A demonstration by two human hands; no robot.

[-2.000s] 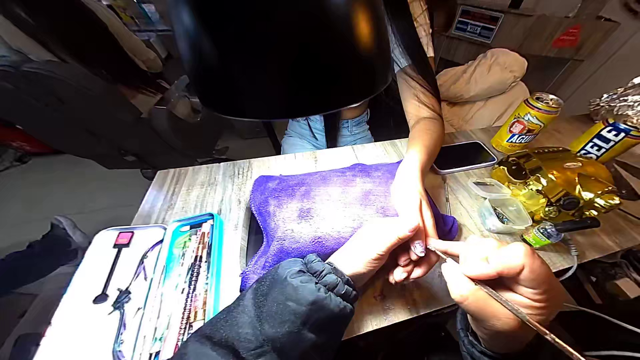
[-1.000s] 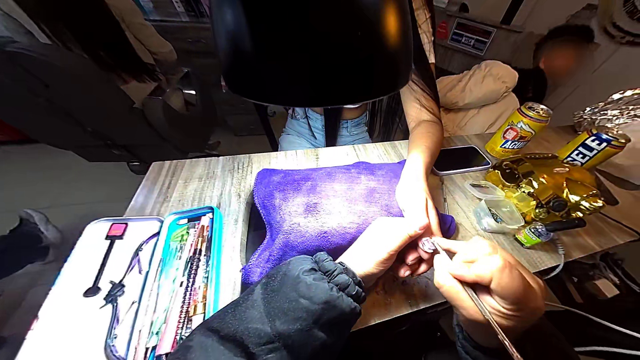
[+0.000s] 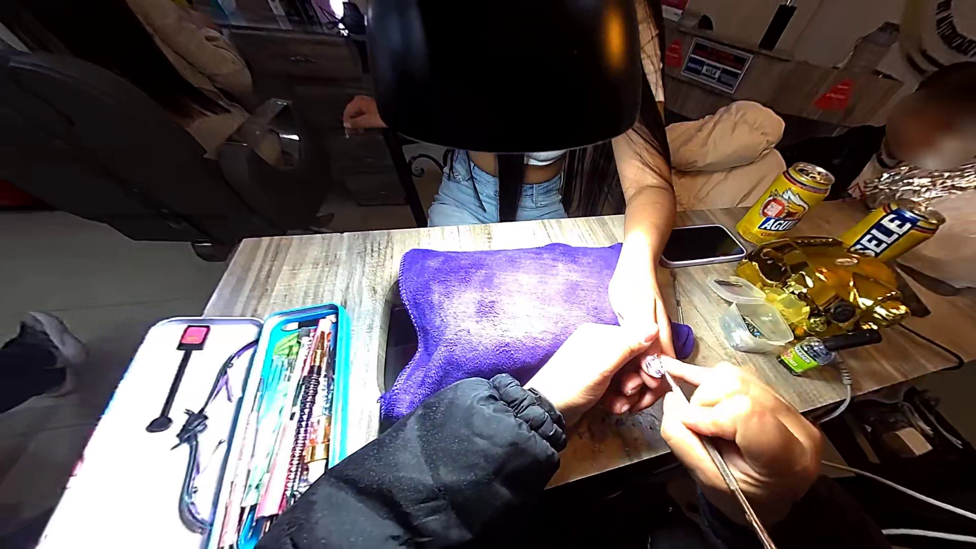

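Note:
My left hand (image 3: 591,366), in a black puffy sleeve, holds the fingers of another person's hand (image 3: 639,305) beside a purple towel (image 3: 503,305). A shiny decorated nail (image 3: 653,366) shows on one of those fingers. Between the fingers of my right hand (image 3: 743,427) is a thin brush-like tool (image 3: 720,465), its tip touching or very close to that nail. The other person's forearm rests across the towel's right end. The underside of my left hand's grip is hidden.
An open case of brushes (image 3: 305,404) lies left. At right are a phone (image 3: 703,245), a small plastic tub (image 3: 755,326), a small green-labelled bottle (image 3: 806,357), gold foil wrapping (image 3: 823,282) and yellow cans (image 3: 785,202). A black lamp shade (image 3: 503,76) hangs above the table.
Two seconds ago the tool's tip was lower and beside the fingers; now it is at the decorated nail. My left hand keeps its hold on the other person's fingers.

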